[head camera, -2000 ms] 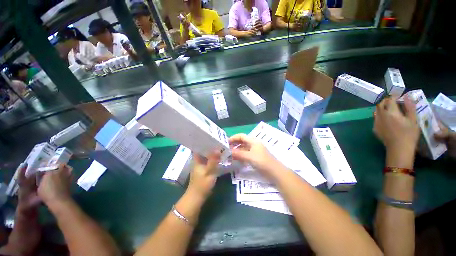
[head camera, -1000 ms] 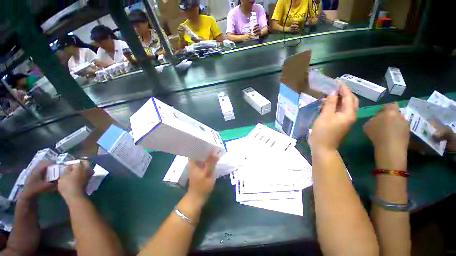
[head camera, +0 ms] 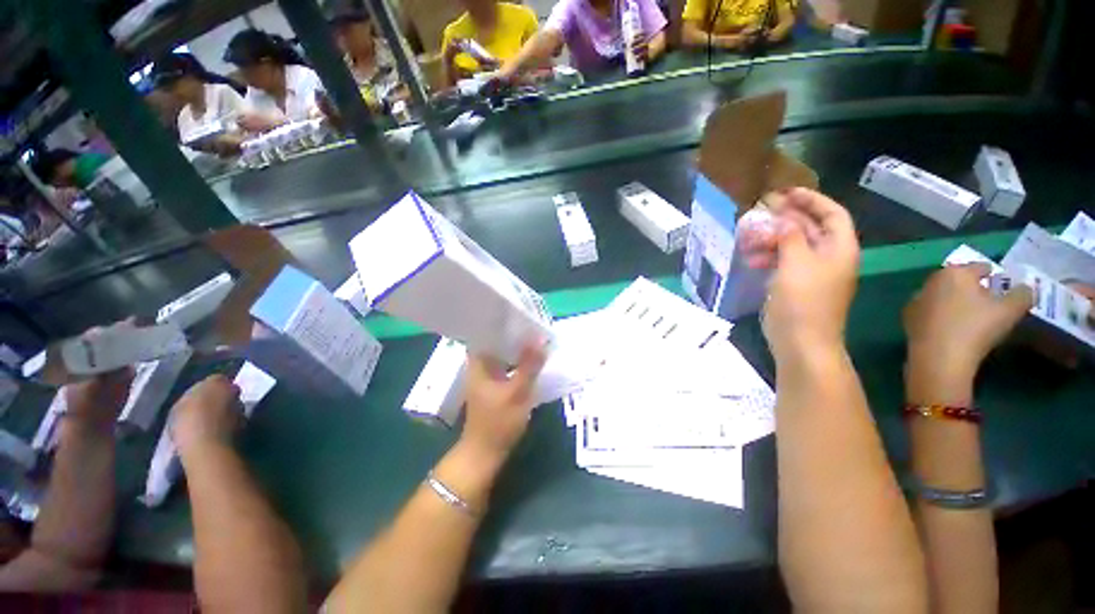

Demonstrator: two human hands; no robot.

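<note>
My left hand [head camera: 498, 402] holds a long white carton [head camera: 450, 276] tilted up to the left, with its closed end toward the upper left. A white paper shows beside that hand. My right hand [head camera: 811, 264] is raised at the open larger carton [head camera: 711, 246] and pinches a small, shiny, pale piece [head camera: 759, 230]; what it is cannot be told. A loose pile of printed leaflets [head camera: 672, 414] lies on the green bench between my hands. Another white carton [head camera: 437, 381] lies behind my left wrist.
Neighbours' hands work at the left [head camera: 207, 414] and right [head camera: 970, 314]. A second larger carton [head camera: 315, 330] stands tilted at the left. Narrow cartons [head camera: 574, 228] lie on the dark belt beyond the green strip [head camera: 883, 270]. People sit across the line.
My right hand left the held carton's lower end, went to the larger carton and took out a pale piece, now lower and closer in the fingers. My left hand still holds the carton.
</note>
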